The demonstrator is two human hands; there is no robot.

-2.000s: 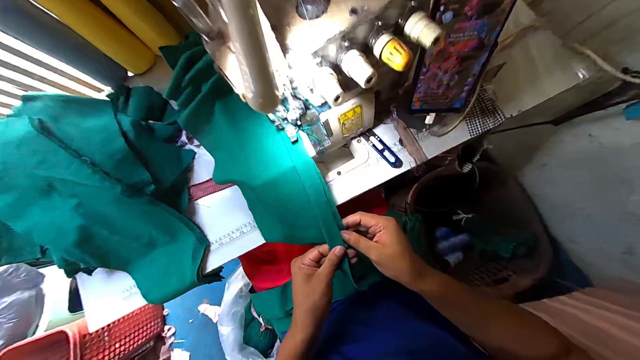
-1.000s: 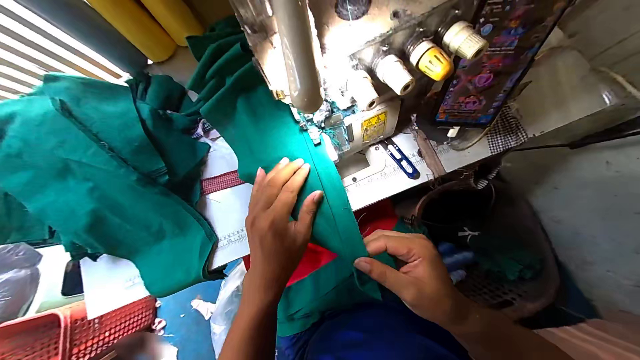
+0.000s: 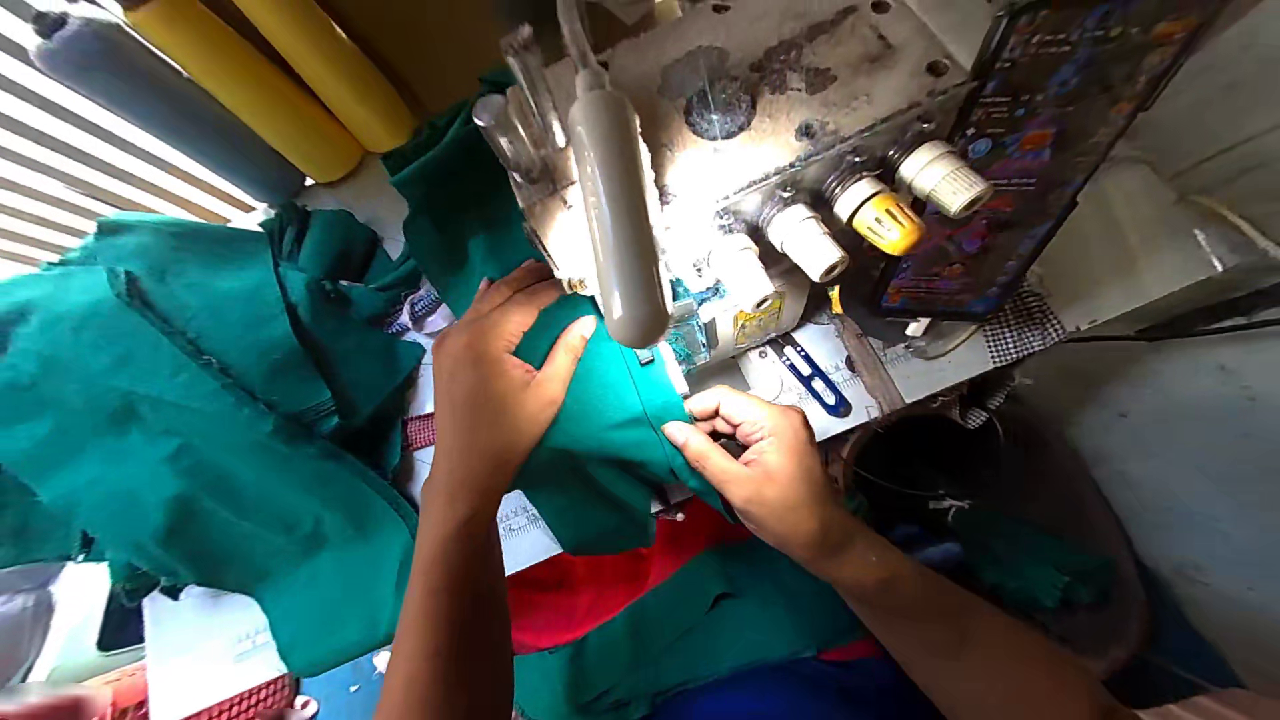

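Observation:
A green fabric piece (image 3: 600, 430) lies on the bed of a sewing machine (image 3: 720, 110), its stitched or folded edge running under the presser area. My left hand (image 3: 500, 370) rests flat on this fabric, fingers spread, left of the machine's lamp (image 3: 620, 220). With thumb and fingers my right hand (image 3: 760, 460) pinches the fabric's right edge, just in front of the presser area. Below hang red fabric (image 3: 590, 590) and more green fabric (image 3: 700, 620). The needle is hidden behind the lamp and machine head.
Blue thread snips (image 3: 812, 375) lie on the machine bed, right of the head. A phone (image 3: 1040, 150) with a lit screen leans behind the tension knobs (image 3: 880, 215). More green fabric (image 3: 200, 430) covers the left side. Yellow rolls (image 3: 250, 90) stand behind; a dark bin (image 3: 920, 460) sits lower right.
My left hand has gone from the fabric's near edge to lying flat further up. My right hand still pinches the edge, now closer to the machine head. The fabric has moved toward the machine.

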